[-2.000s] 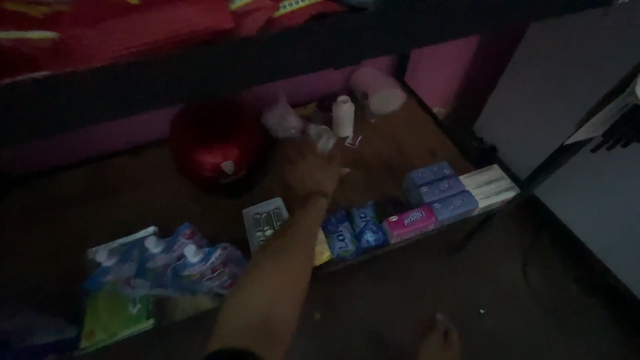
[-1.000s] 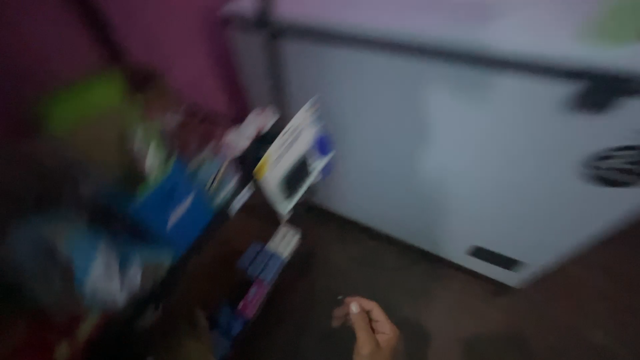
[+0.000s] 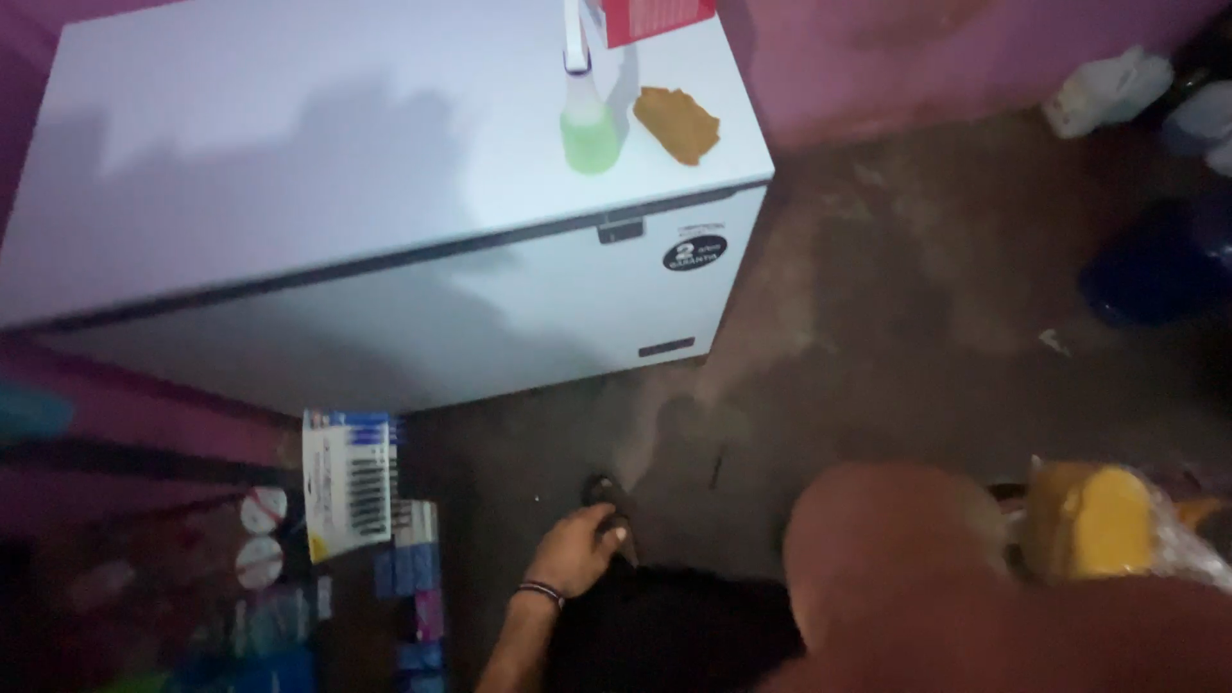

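Observation:
My left hand, with a dark bracelet on its wrist, is low at the centre of the head view. Its fingers are curled downward over a dark, narrow shape that I cannot identify, and whether they grip it is unclear. Black cloth lies just right of the wrist. My right hand is out of view. Left of my left hand are small blue and pink boxes in a row and a hanging pack with a striped front.
A white chest freezer stands ahead, bearing a spray bottle with green liquid, an orange-brown cloth and a red box. A blurred bare knee is at lower right, beside a yellow item in clear plastic. A dark blue object is farther right.
The view has swung right from the low shelf to the freezer and floor. My left hand, earlier reaching over the shelf among its goods, is now away from it, above the floor.

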